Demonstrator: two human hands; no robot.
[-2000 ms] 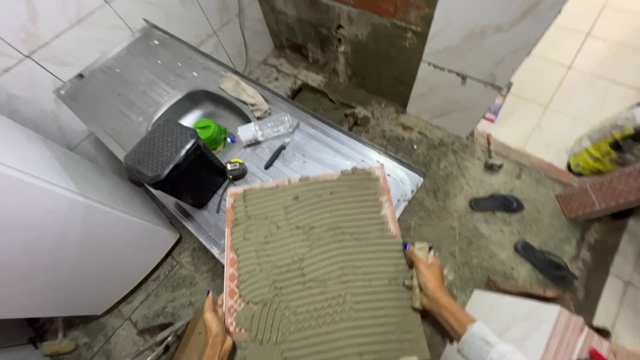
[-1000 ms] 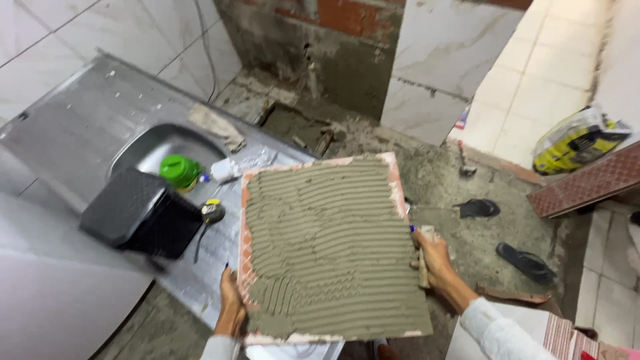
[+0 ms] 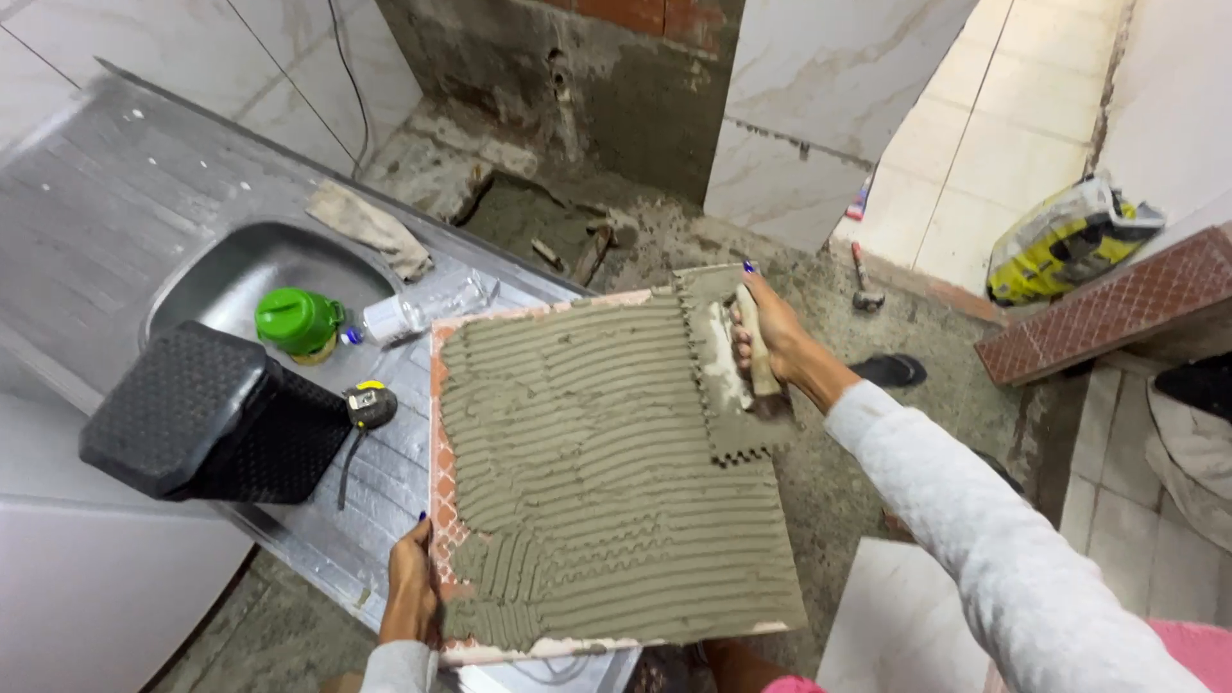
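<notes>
A large ceramic tile [image 3: 597, 481], its back coated with ridged grey mortar, is tilted in front of me, partly over the steel sink counter. My left hand [image 3: 411, 587] grips its lower left edge, where bare reddish backing shows. My right hand [image 3: 780, 337] is closed around the handle of a notched trowel [image 3: 717, 361]. The trowel's toothed blade lies over the tile's upper right edge; the exact contact is hard to tell.
On the steel sink counter [image 3: 87, 221] are a black woven-pattern bin [image 3: 192, 414], a tape measure [image 3: 371, 404], a green-lidded container [image 3: 294, 322], a plastic bottle [image 3: 423, 313] and a cloth [image 3: 371, 226]. A hammer [image 3: 866, 289] and a sandal [image 3: 890, 370] lie on the rough floor. A yellow bag [image 3: 1068, 241] stands right.
My right hand has risen from the tile's right edge with the trowel, whose blade now overlaps the upper right of the mortar. My left hand still holds the left edge.
</notes>
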